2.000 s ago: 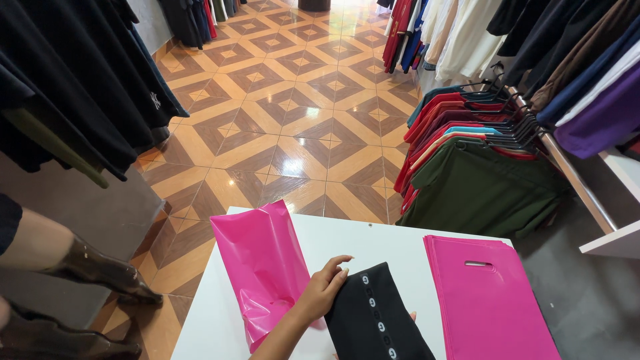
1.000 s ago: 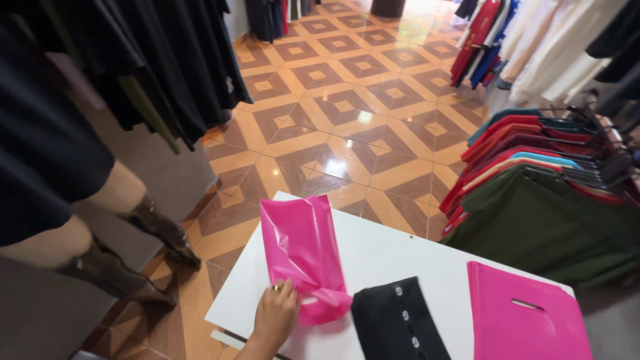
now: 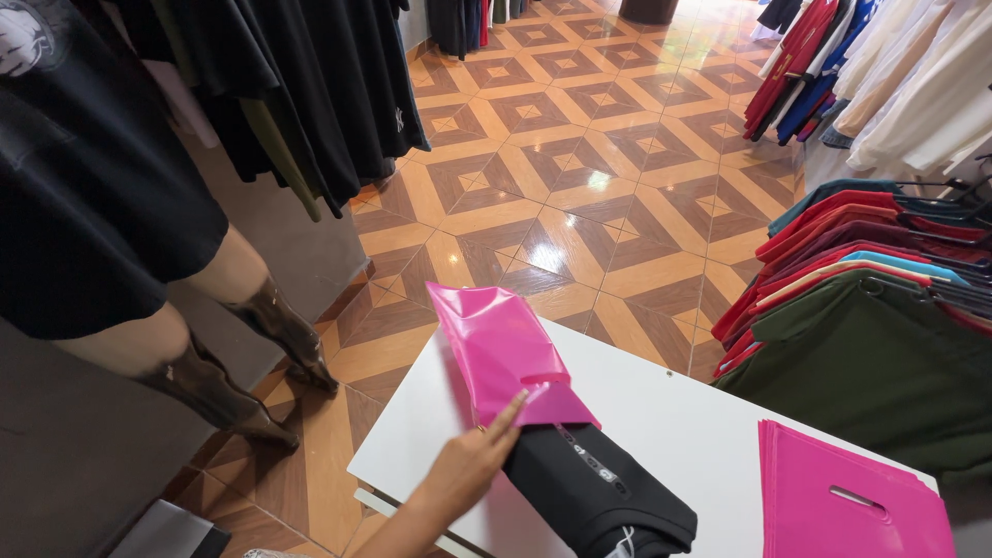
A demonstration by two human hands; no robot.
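Note:
My left hand (image 3: 480,457) reaches in from the bottom, its fingers at the open edge of a pink plastic bag (image 3: 496,341). The bag lies at the far left corner of the white table (image 3: 643,403). A folded black garment (image 3: 581,480) with a strip of printed marks runs from the bag's mouth toward the bottom edge, its far end hidden under the bag's flap. How firmly the fingers grip the bag cannot be told. My right hand is not in view.
A stack of pink bags with cut-out handles (image 3: 837,504) lies at the table's right. Green and red clothes on hangers (image 3: 860,333) stand beyond it. At the left are a mannequin in black (image 3: 101,194) and hanging black garments (image 3: 310,85). The floor is tiled (image 3: 558,209).
The black garment has moved left from beside the pink bag, and its far end is now at the bag's mouth. The right fingertips seen at the garment's edge earlier are gone from view.

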